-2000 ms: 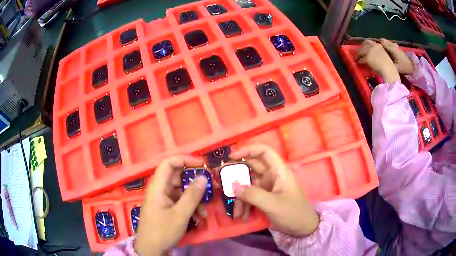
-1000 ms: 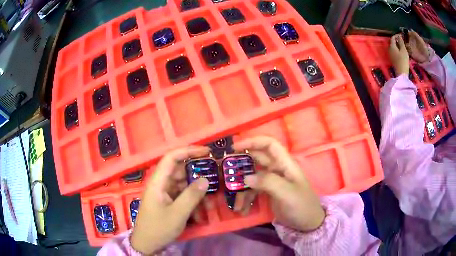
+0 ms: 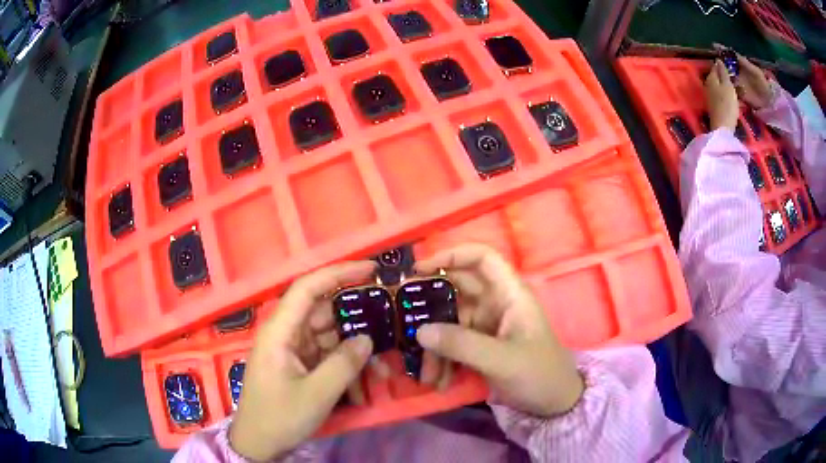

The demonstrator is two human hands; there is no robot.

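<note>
My left hand (image 3: 303, 362) holds a smartwatch (image 3: 364, 312) with its screen up, the thumb on the lower part of the display. My right hand (image 3: 503, 339) holds a second smartwatch (image 3: 427, 307) beside it, thumb on its lower screen. Both screens are dark with a text list and small coloured icons. The two watches are side by side over the lower tray (image 3: 638, 348). Another watch body (image 3: 394, 259) shows sensor side up just behind them. The upper tray (image 3: 195, 327) holds many dark strapless watches and several empty pockets.
A lit watch (image 3: 183, 398) lies in the lower tray at left. Record sheets (image 3: 27, 353) and a yellow sticker sheet (image 3: 63, 271) lie at left, near a grey metal box (image 3: 45, 108). At right, a person in pink works over the neighbour's tray (image 3: 657, 90).
The held watches changed from a blue face and a white screen to matching text lists. Two lit watches in the upper tray went dark. The neighbour's hands lifted a watch.
</note>
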